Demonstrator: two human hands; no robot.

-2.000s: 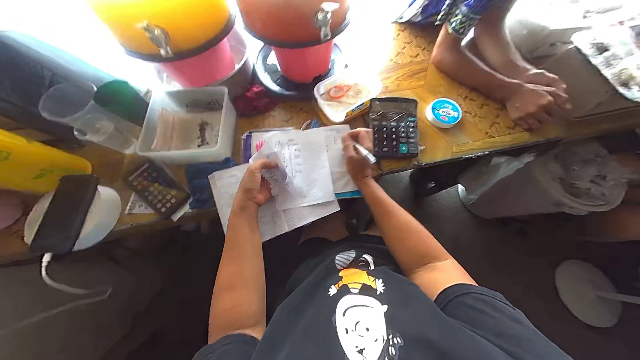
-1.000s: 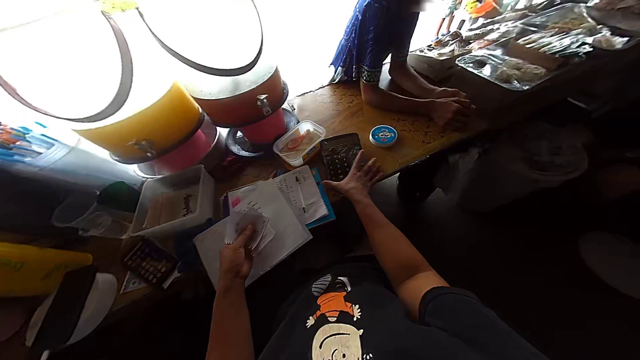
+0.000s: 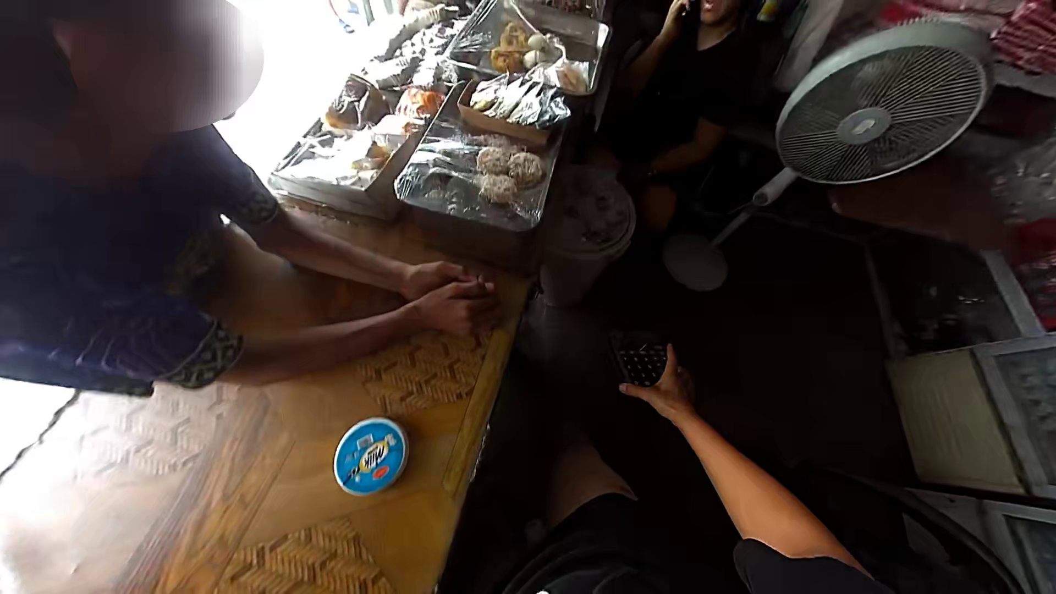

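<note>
My right hand [image 3: 667, 386] grips a dark calculator [image 3: 642, 363] between thumb and fingers, off the table and over the dark floor area, right of the table's edge. The calculator's keys face up. My left hand is out of view. A round tub with a blue lid [image 3: 371, 456] sits on the wooden table [image 3: 330, 511], left of my right hand. Across the table, another person's clasped hands [image 3: 452, 299] rest near its edge.
Trays of wrapped food [image 3: 470, 177] stand at the table's far end. Beside them is a lidded bucket [image 3: 584, 219]. A standing fan [image 3: 883, 107] is at the upper right, near a seated person [image 3: 701, 99]. A glass-paned cabinet [image 3: 1019, 412] stands at the right edge.
The view has swung far to the right. My right hand let go of the pen, reached to the calculator and now holds it off the table. My left hand and the papers have left view.
</note>
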